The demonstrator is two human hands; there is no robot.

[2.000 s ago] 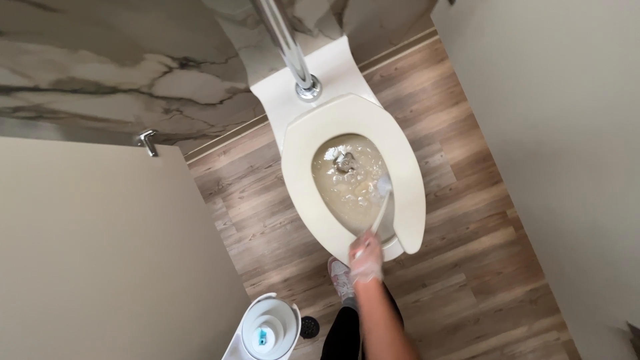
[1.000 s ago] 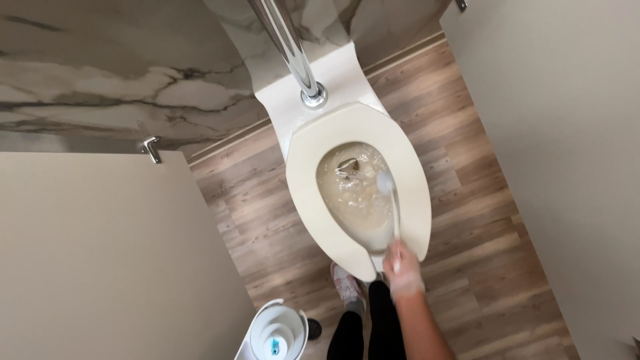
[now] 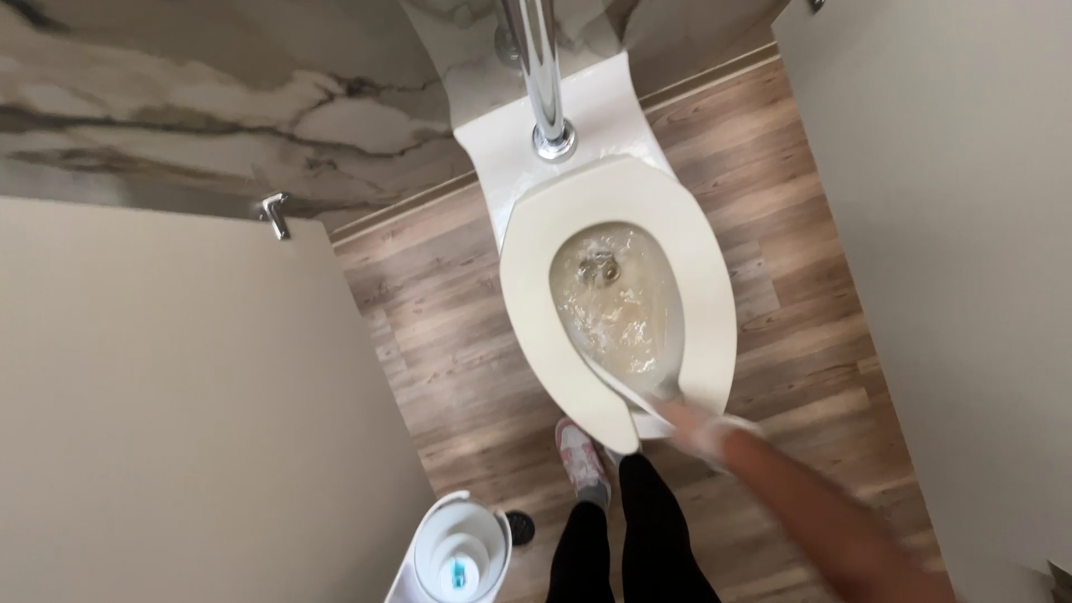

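Observation:
My right hand (image 3: 699,429), in a thin translucent glove and blurred, is closed around the white handle of a toilet brush (image 3: 624,387) at the front gap of the cream toilet seat (image 3: 534,322). The handle slants up and left into the bowl along its left inner side; the brush head is hard to make out. Cloudy, rippling water (image 3: 620,314) fills the bowl, with a darker spot near the back. My left hand is out of view.
A chrome flush pipe (image 3: 546,84) meets the toilet's back. Grey partitions (image 3: 184,377) flank both sides, and a marbled wall (image 3: 251,109) stands behind. A white round container (image 3: 463,548) is at lower left, beside a dark floor drain (image 3: 520,528). My shoe (image 3: 578,452) is near the seat.
The brush handle has swung from the bowl's right side to its left, and my right hand has shifted right and tilted. The water keeps rippling.

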